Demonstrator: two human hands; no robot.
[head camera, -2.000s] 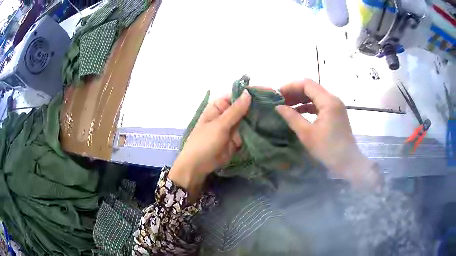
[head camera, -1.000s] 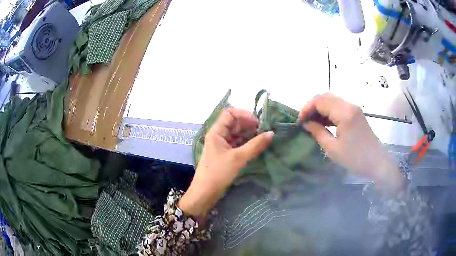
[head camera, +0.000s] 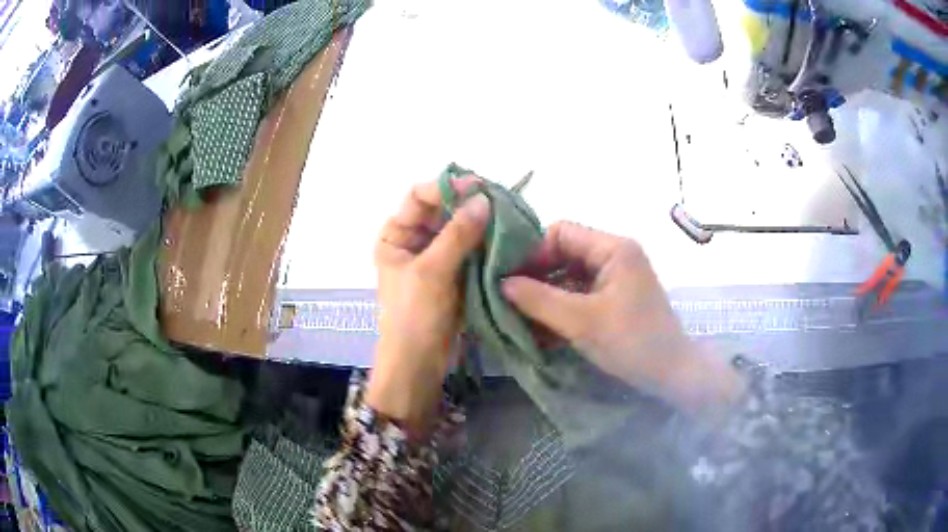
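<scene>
A green garment piece (head camera: 506, 249) is bunched between my two hands above the front edge of the white table. My left hand (head camera: 421, 270) pinches its upper edge between thumb and fingers. My right hand (head camera: 603, 301) pinches the cloth a little lower and to the right; its sleeve is hazy. The cloth hangs down to my lap, where green cloth with pale stitching rows (head camera: 509, 473) lies. A thin green tip sticks up behind the held cloth.
Black-bladed snips with orange-red handles (head camera: 886, 272) lie at right. The sewing machine head (head camera: 795, 73) stands upper right. A brown board (head camera: 234, 244) with checked green panels (head camera: 227, 130) is at left, beside a grey box (head camera: 99, 151) and a dark green heap (head camera: 125, 405).
Both hands have moved left and closer together. The cloth is now folded into a narrow upright bunch, and its loop no longer stands above my left hand.
</scene>
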